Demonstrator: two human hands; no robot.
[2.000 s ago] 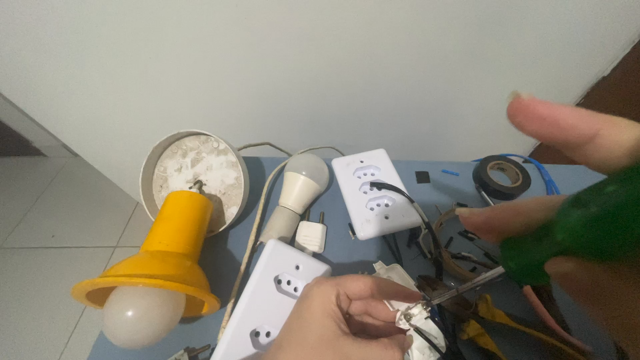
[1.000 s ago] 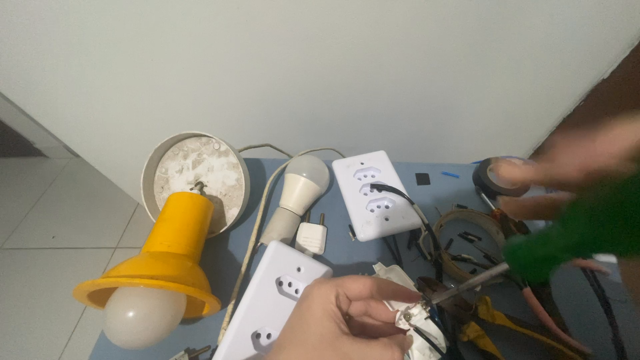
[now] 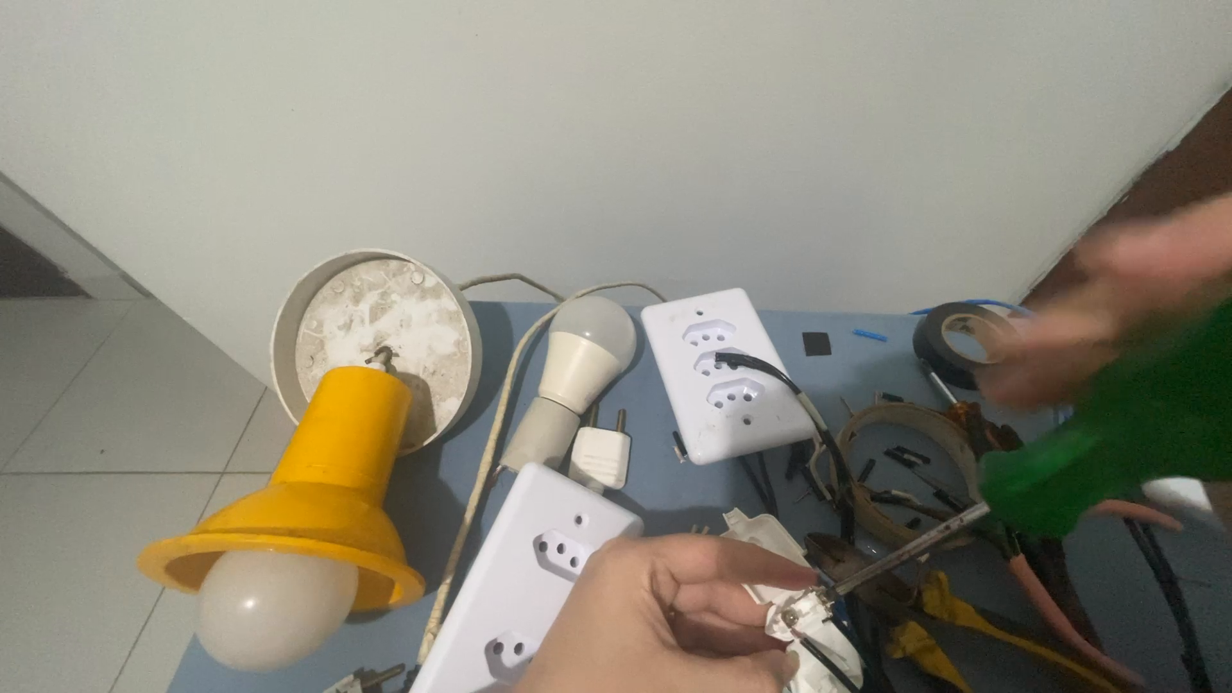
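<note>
Near the bottom centre my left hand (image 3: 674, 611) pinches a small white plastic electrical part (image 3: 804, 616) with metal terminals and a black wire running from it. My right hand (image 3: 1136, 318), blurred at the right edge, is on a green-handled screwdriver (image 3: 1049, 472); its fingers are partly hidden by the handle. The screwdriver's tip meets the terminal area beside my left fingertips. Another white plastic piece (image 3: 765, 539) lies just behind my left fingers. A white socket plate (image 3: 525, 587) is partly covered by my left hand.
A yellow lamp (image 3: 337, 462) with a bulb lies at left. Behind are a bulb in a holder (image 3: 582, 356), a white plug (image 3: 602, 457) and a three-outlet plate (image 3: 727, 375). Black tape (image 3: 938, 346), a beige tape ring (image 3: 861, 423), yellow-handled pliers (image 3: 962, 616) and wire scraps lie right.
My right hand and the green handle have shifted and blurred, while the screwdriver's tip stays at the white part. My left hand keeps its pinch in the same place.
</note>
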